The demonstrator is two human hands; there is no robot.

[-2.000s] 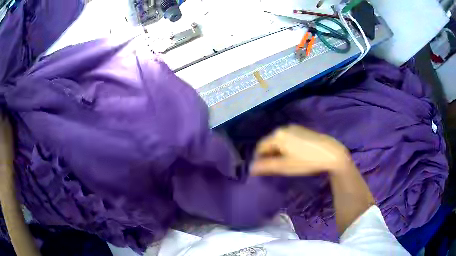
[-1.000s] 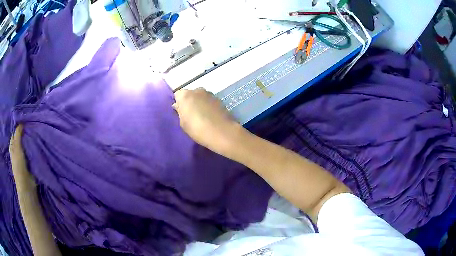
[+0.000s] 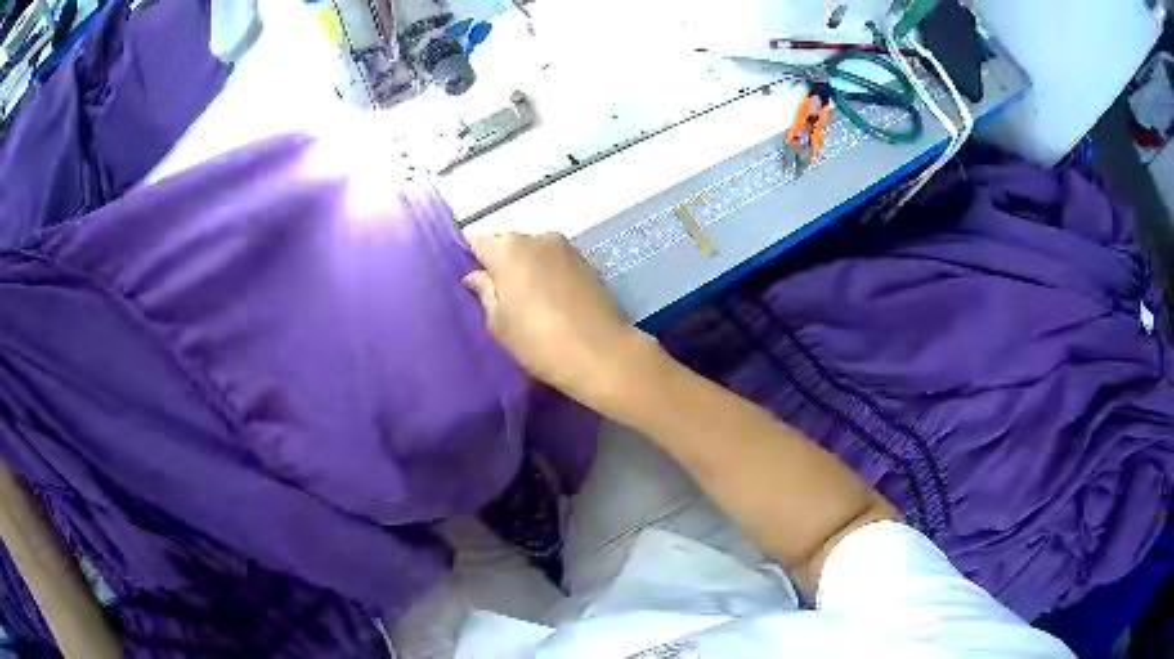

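A purple garment lies over the machine bed and hangs over my lap. Its upper part is under the bright glow at the needle area, where details are washed out. My right hand pinches the garment's right edge near the table's front edge, just below the glow. My left forearm shows at the lower left edge of the picture; the left hand itself is not visible. The sewing machine's metal parts and dark round knob show at the top, with an angled metal attachment on the bed.
Orange-handled snips and green-handled scissors lie on the table by a dark red pencil. A printed scale runs along the front edge. White cord hangs at the corner. A purple heap sits at right.
My right hand came from the lap area to the cloth edge at the bed and stays there. The cloth is spread flatter, its lower part has shifted left, and my left forearm has moved left.
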